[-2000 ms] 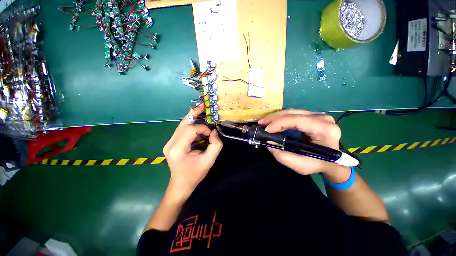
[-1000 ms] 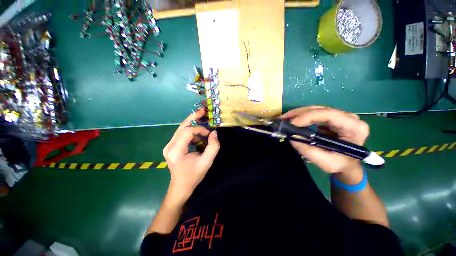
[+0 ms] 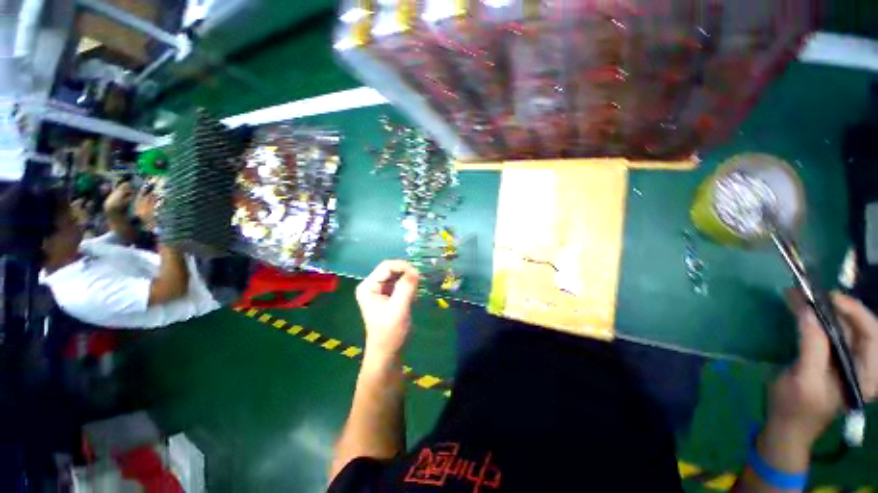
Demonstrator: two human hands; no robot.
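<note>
My right hand (image 3: 826,351) grips the black soldering iron (image 3: 820,313), its white end down towards me and its tip at the mouth of the yellow-green tin (image 3: 710,207) with silvery shavings. My left hand (image 3: 387,297) is raised left of the tan work board (image 3: 568,212), thumb and fingertips curled together. A blurred strip with yellow and silver parts (image 3: 449,260) shows just right of those fingers; I cannot tell if they hold it. Thin dark wires (image 3: 541,262) lie on the board beside a pale, blurred piece.
A tall stack with red wires (image 3: 578,87) stands beyond the board. Wired board strips (image 3: 419,178) and shiny bagged assemblies (image 3: 287,193) lie left, beside a dark ridged stack (image 3: 197,183). A person in white (image 3: 120,284) is at far left. A dark box is cut off at right.
The view has swung up and left. The iron has moved from near the strip to the tin at right. The strip is gone from the board's left edge; my left hand is farther left of the board.
</note>
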